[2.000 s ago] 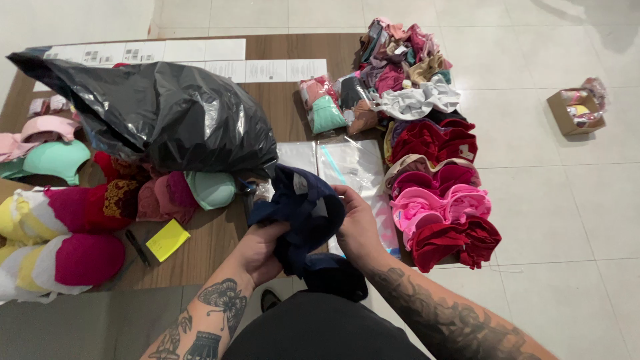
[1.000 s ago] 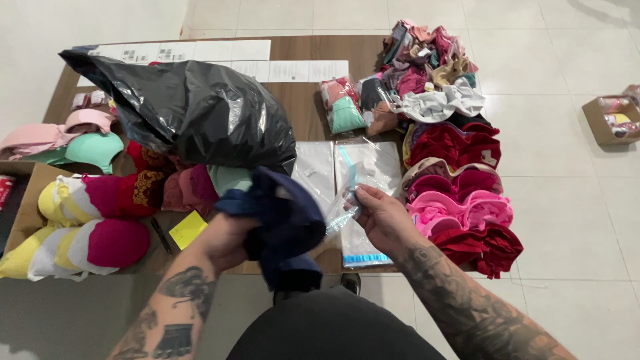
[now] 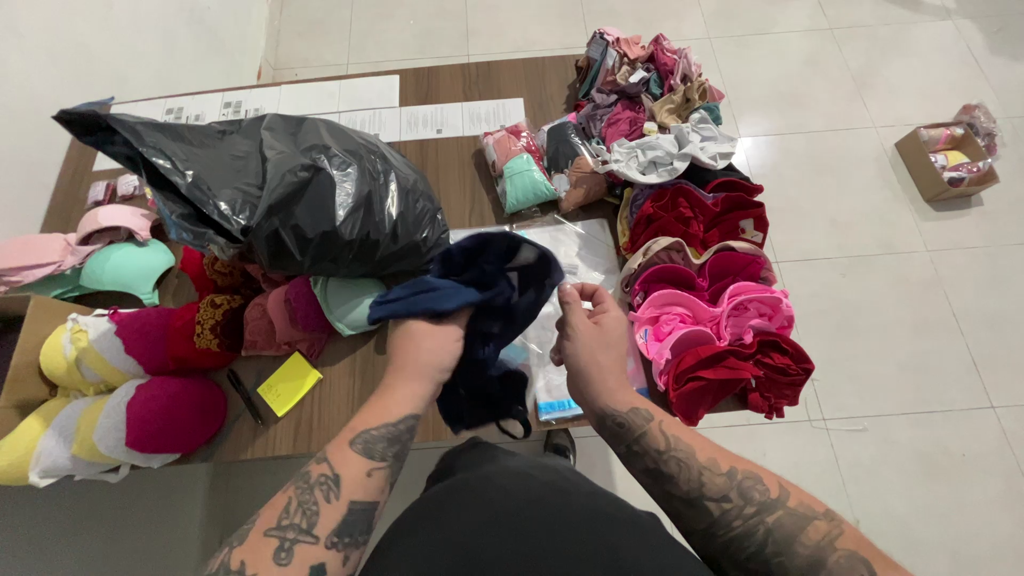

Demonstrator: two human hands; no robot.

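My left hand (image 3: 428, 348) is closed around a navy blue bra (image 3: 512, 280), whose cups and strap hang over the near edge of the table. Just to the right of the fabric is my right hand (image 3: 592, 336), thumb and index finger close together; whether they pinch thin clear plastic or the bra's edge cannot be made out. Beneath the hands lie clear plastic bags (image 3: 588, 240) with a blue strip at the near end. A full black plastic bag (image 3: 344, 184) rests at upper left of the bra.
Stacked red and pink bras (image 3: 696, 312) line the table's right side, below a pile of underwear (image 3: 640, 88). Filled clear packets (image 3: 524, 172) lie near them. Left are padded bras (image 3: 172, 416), a pen (image 3: 244, 396), yellow notes (image 3: 290, 384) and a cardboard box (image 3: 24, 352). A small box (image 3: 932, 168) is farther right.
My right hand went from beside the navy bra to the clear plastic bags, where it handled plastic one second ago, and is now back near the bra. My left hand keeps hold of the bra.
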